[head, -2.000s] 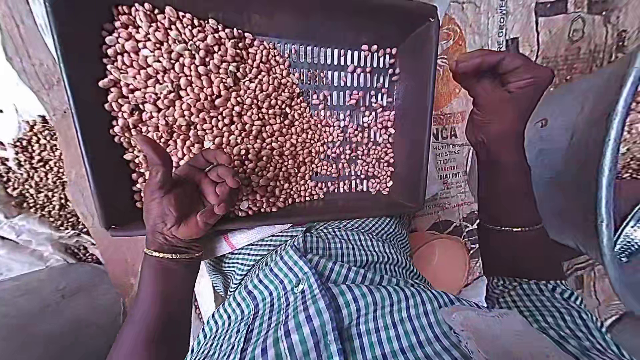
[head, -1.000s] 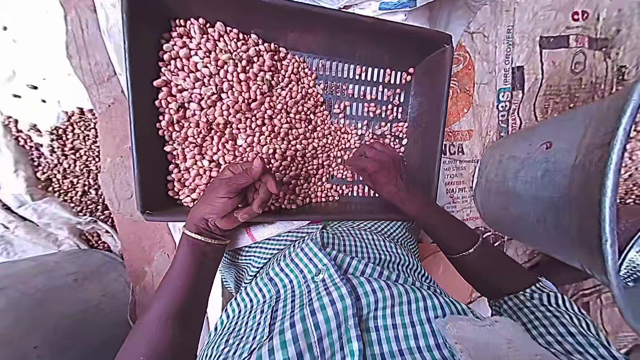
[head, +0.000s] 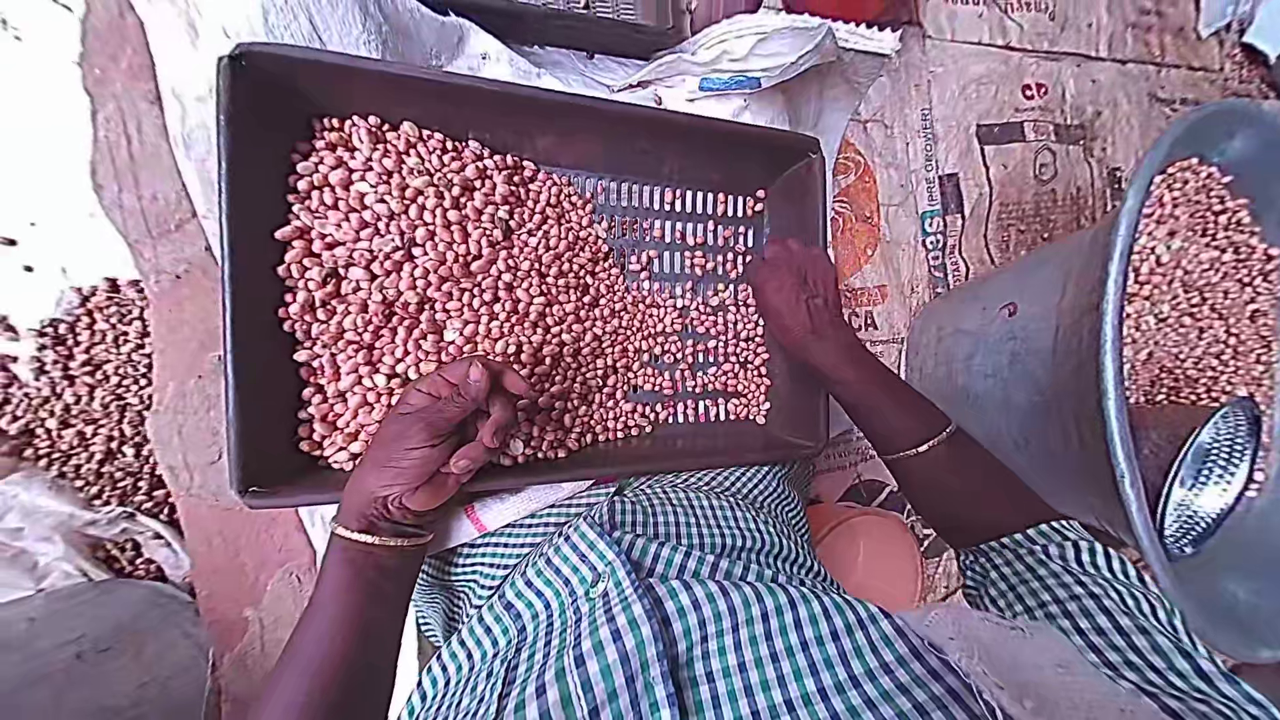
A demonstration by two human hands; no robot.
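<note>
A dark plastic tray with a slotted bottom (head: 520, 90) lies in front of my body. Shelled peanuts (head: 450, 250) are heaped over its left and middle, with a thinner layer on the slots at right. My left hand (head: 450, 430), palm partly up with curled fingers, is over the tray's near edge beside the heap; whether a peanut is between its fingertips cannot be told. My right hand (head: 795, 295) is at the tray's right end, fingers bent down toward the slots and blurred, so what it holds is hidden.
At right a tilted metal tub (head: 1010, 330) holds more peanuts and a perforated metal bowl (head: 1210, 480). Darker nuts (head: 90, 390) are piled on the floor at left. Printed sacks (head: 1040, 190) cover the ground at right. Near my lap is an orange round object (head: 865, 555). Another tray (head: 600, 25) stands beyond.
My right hand, raised outside the tray's right side two seconds ago, came in over the slots and is now at the tray's right end. My left hand's fingers have curled in.
</note>
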